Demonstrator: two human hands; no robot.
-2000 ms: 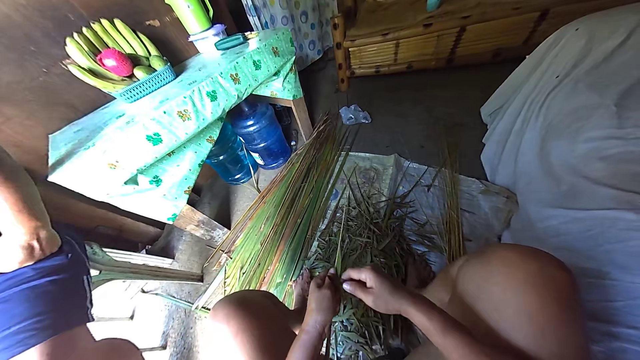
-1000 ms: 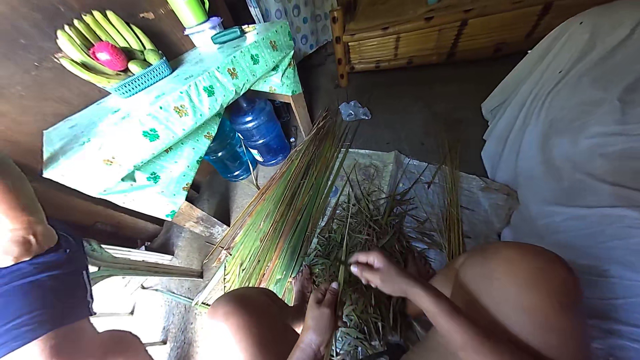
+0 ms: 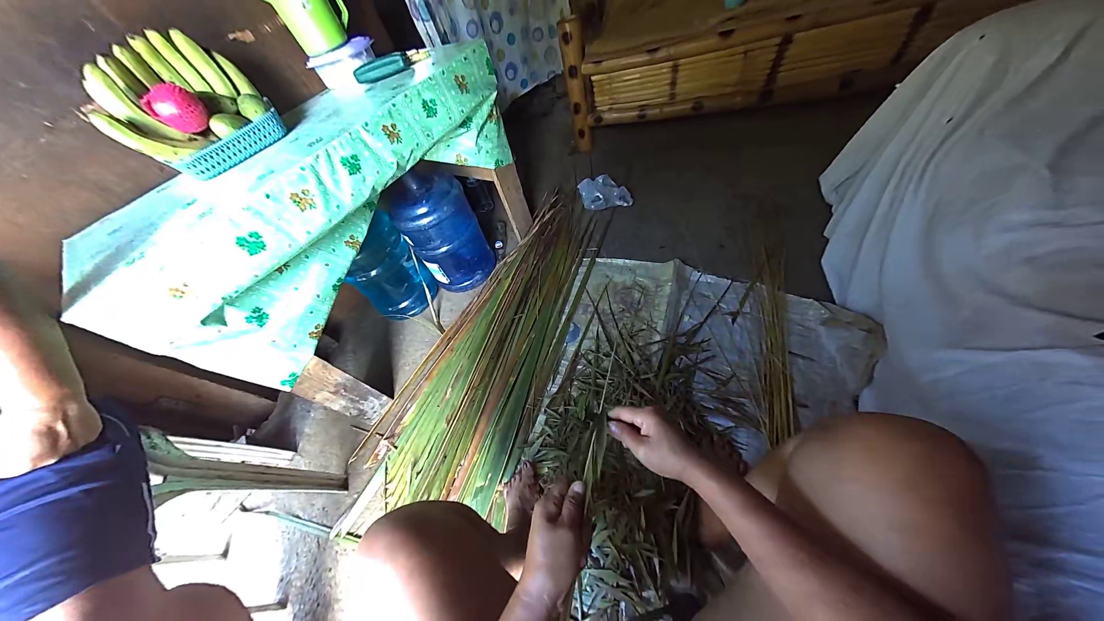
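Note:
Between my knees, my left hand pinches a narrow green palm leaflet between thumb and fingers. My right hand is above and right of it, thumb and forefinger closed near the leaflet's upper part; a small dark thing shows at its fingertips, too small to name. Beneath both hands lies a heap of leaf shreds. A fan of long green and brown palm leaflets lies left of the heap. To the right is a bundle of thin bare leaf ribs.
A flattened sack lies under the heap. At left stands a table with a green patterned cloth, large blue water bottles beneath it. A person in blue shorts is at far left. White cloth hangs at right; a bamboo bench stands behind.
My hands were close together on the leaflet two seconds ago and are now apart. Since then my left hand has come down towards me, and my right hand sits a little above it.

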